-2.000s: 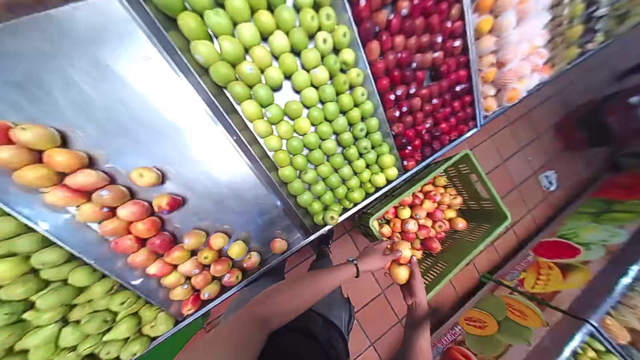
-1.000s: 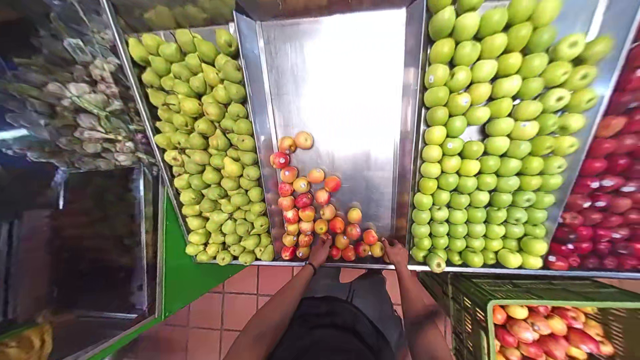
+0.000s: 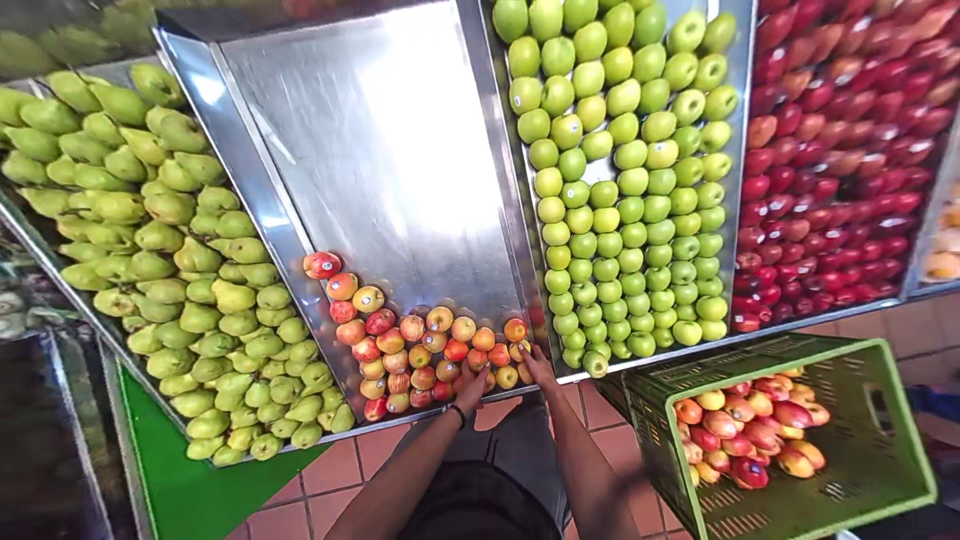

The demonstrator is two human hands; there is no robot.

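Note:
Red-and-yellow apples (image 3: 396, 363) lie in rows at the near end of a steel display tray (image 3: 375, 150), spreading up its left side. My left hand (image 3: 471, 388), with a dark band at the wrist, reaches over the tray's front lip, its fingers on apples in the lower rows. At the near right corner my right hand (image 3: 537, 366) touches a yellowish apple (image 3: 519, 350) beside the divider; whether it grips the apple cannot be told. A green plastic crate (image 3: 892, 427) at the lower right holds more red-and-yellow apples (image 3: 750, 424).
Green pears (image 3: 187, 262) fill the bay on the left. Green apples (image 3: 634, 225) stand in rows right of the metal divider (image 3: 517, 187), with dark red apples (image 3: 840, 172) beyond. A green panel (image 3: 172, 450) and a tiled floor (image 3: 330, 476) lie below the bays.
Two seconds ago both hands were together over the crate with apples; now they are at the tray's front. Since one second ago, apples have come to fill more of the near right corner.

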